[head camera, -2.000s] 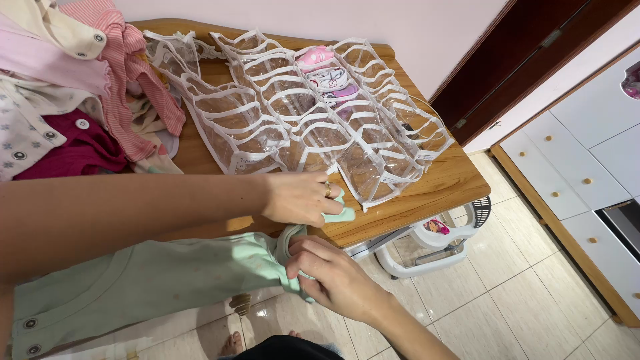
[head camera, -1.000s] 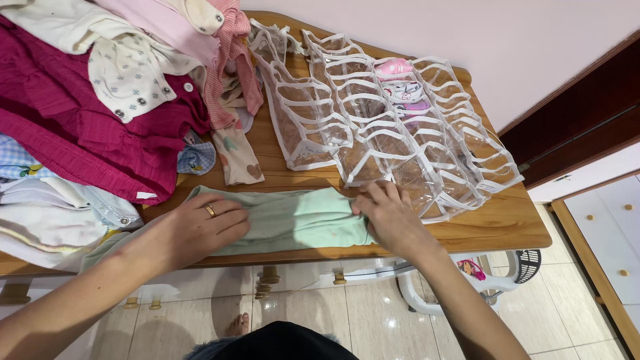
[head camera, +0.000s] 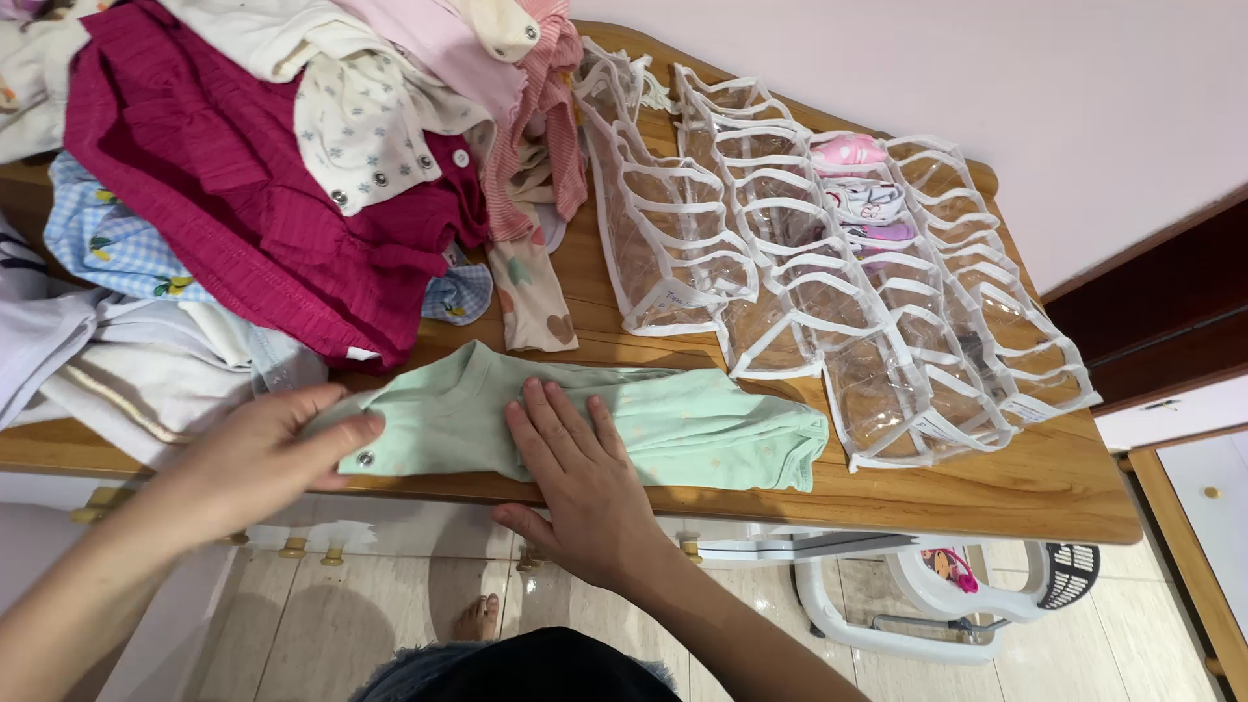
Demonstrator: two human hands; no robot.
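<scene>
A mint-green baby garment [head camera: 721,429] lies lengthwise along the front edge of the wooden tabletop, with a metal snap at its left end. My left hand [head camera: 263,458] pinches that left end between thumb and fingers. Flat on the garment's middle rests my right hand [head camera: 585,478], its fingers extended and its thumb off the front edge. Behind the garment, clear plastic drawer organizers with white trim [head camera: 809,263] stand on the tabletop. One row holds a few small folded cloth items [head camera: 863,200], pink, white and purple.
Baby clothes are heaped at the left, among them a magenta ruffled garment [head camera: 283,214], a blue gingham one [head camera: 117,234] and white ones [head camera: 156,361]. A white wheeled item [head camera: 907,624] stands on the floor below the wooden tabletop [head camera: 1053,487]. A wall rises behind.
The green garment, hanging partly off the front edge two seconds ago, now lies along the tabletop. My right hand has moved from its right end to its middle. The view has shifted left.
</scene>
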